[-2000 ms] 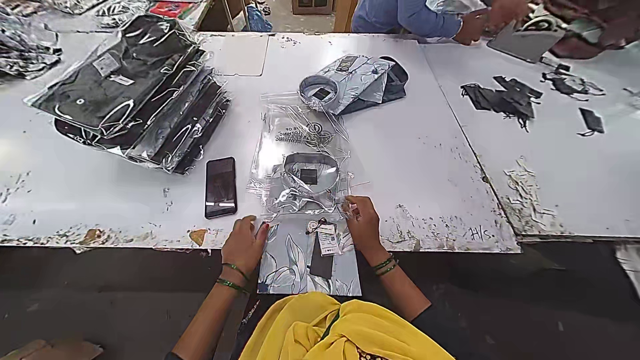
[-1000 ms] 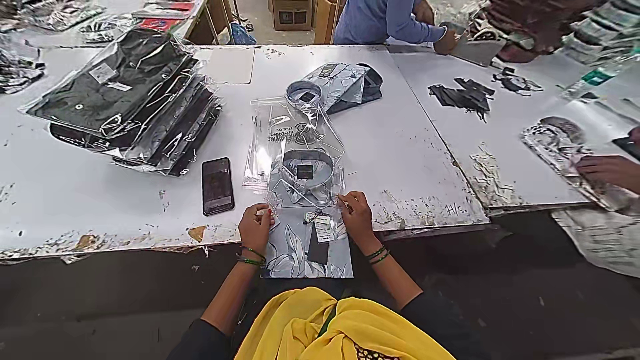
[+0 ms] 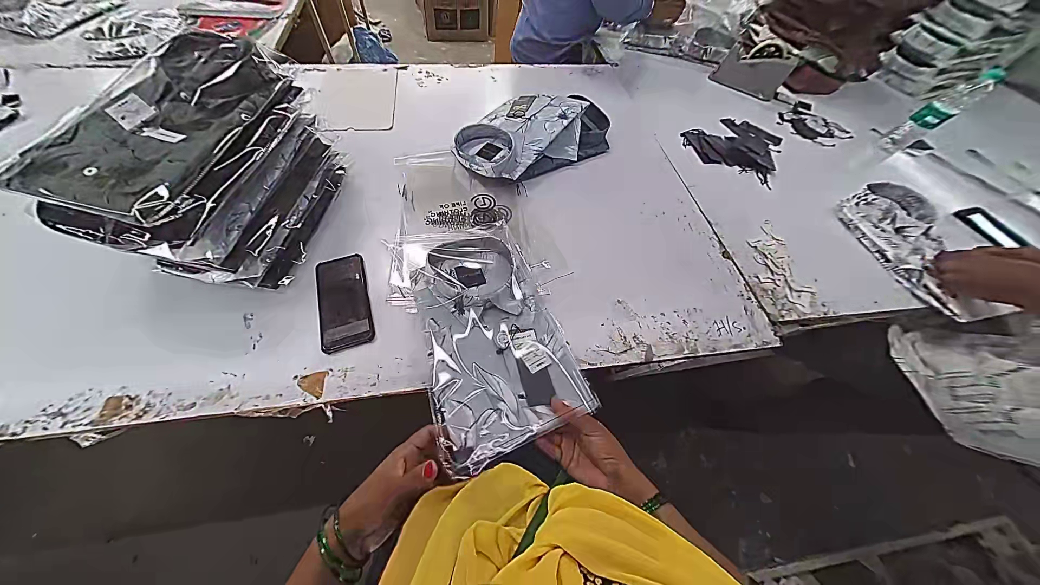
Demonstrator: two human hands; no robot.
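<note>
A folded light grey leaf-patterned shirt (image 3: 487,366) lies inside a clear plastic bag, its collar on the table and its lower end past the front edge. My left hand (image 3: 406,471) is at the bag's lower left corner, thumb on the near side. My right hand (image 3: 589,447) grips the lower right part, thumb on top. A paper tag (image 3: 530,354) and a dark rectangle show on the shirt front. Beyond the collar, more clear plastic with printing (image 3: 463,207) lies flat. Another folded patterned shirt (image 3: 528,138) rests farther back.
A black smartphone (image 3: 344,303) lies left of the bag. Bagged dark garments (image 3: 179,162) are stacked at the left. Dark strips (image 3: 735,148) and a plastic bottle (image 3: 946,110) are on the right. A person in blue (image 3: 561,28) stands opposite; another person's hand (image 3: 987,276) touches a bagged garment.
The clear bag now covers the shirt down to its lower end; earlier its near edge was around the collar. Both my hands have moved toward my body.
</note>
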